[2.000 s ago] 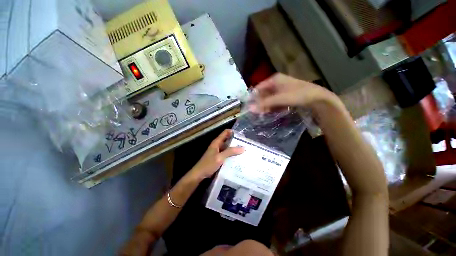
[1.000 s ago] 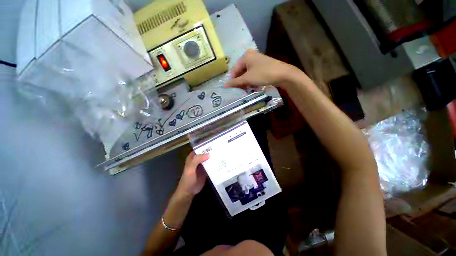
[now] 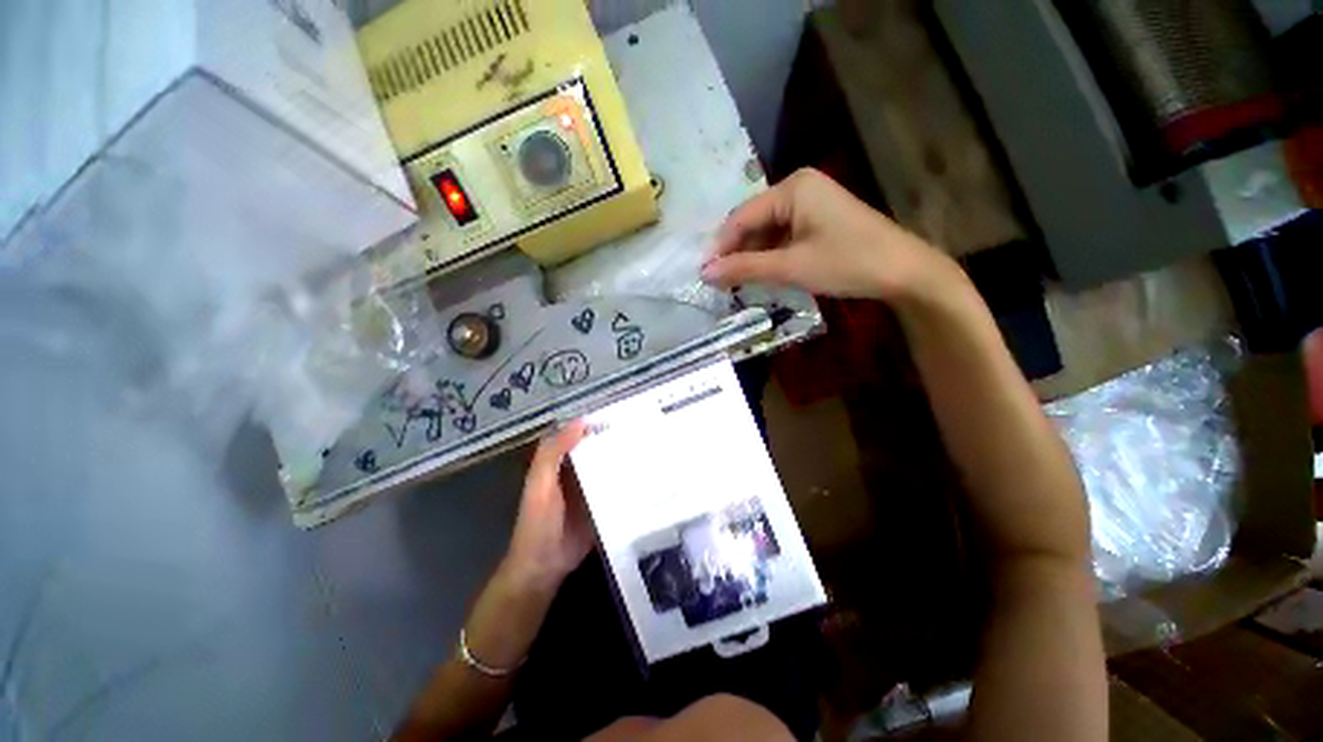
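A white product box point(image 3: 697, 507) with dark product pictures lies against the front edge of the heat sealer, its hanging tab towards me. My left hand point(image 3: 554, 500) holds the box by its left side near the sealing bar point(image 3: 580, 399). My right hand point(image 3: 784, 244) is above the right end of the sealer's grey plate and pinches the edge of clear film point(image 3: 653, 273) that lies over the plate. The cream-yellow sealer housing point(image 3: 508, 131) has its red switch lit and a small orange light on beside the dial.
Bagged white boxes point(image 3: 189, 160) with loose clear film are stacked on the sealer's left. A brown carton holding crumpled clear film point(image 3: 1153, 464) stands at right. A grey machine point(image 3: 1059, 131) with a reddish-brown mesh part is at upper right.
The box has moved from my lap up against the sealing bar, and its film now lies over the plate. Since a second ago, the small light by the dial has come on.
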